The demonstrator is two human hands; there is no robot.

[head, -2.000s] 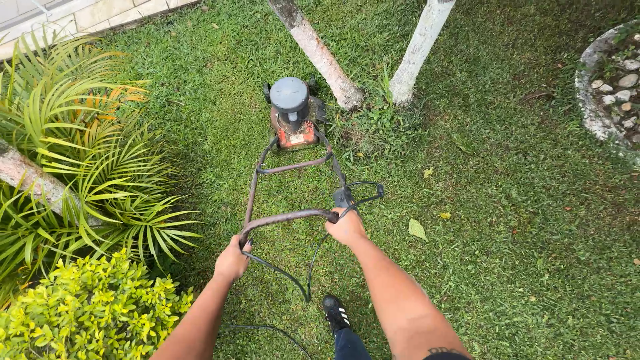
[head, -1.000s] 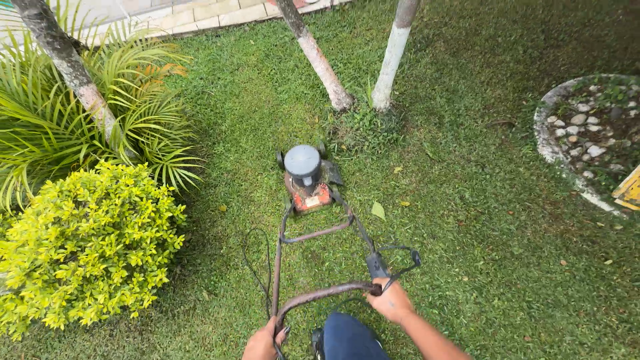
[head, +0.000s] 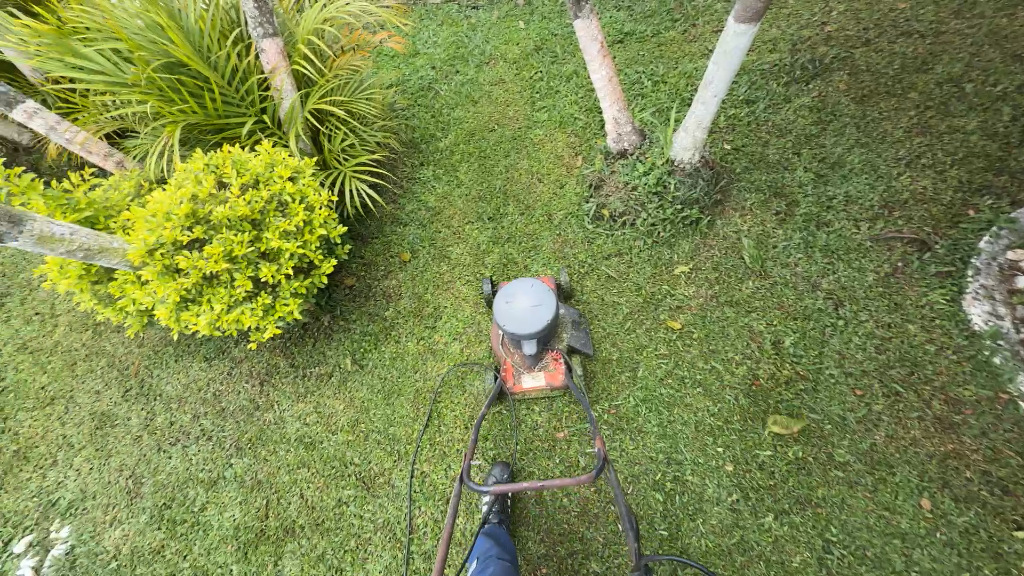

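Observation:
An orange electric lawn mower (head: 532, 344) with a grey round motor cover stands on the grass (head: 680, 480) at the middle of the head view. Its brown tubular handle (head: 544, 485) runs down toward me and leaves the frame at the bottom edge. A black power cord (head: 414, 456) loops on the left of the handle. My left hand and my right hand are both below the frame, so what they hold is hidden. My foot in a black shoe (head: 498, 488) is between the handle bars.
A round yellow-green bush (head: 232, 240) and palm fronds (head: 192, 80) are on the left, among several trunks. Ahead to the right stand two white-painted trunks (head: 708, 96) with weeds (head: 652, 196) at their base. A stone-edged bed (head: 988, 288) lies at the far right.
Both hands, seen on the handle in the earlier frames, have gone out of view at the bottom. The mower now stands farther back from the two trunks than two seconds ago.

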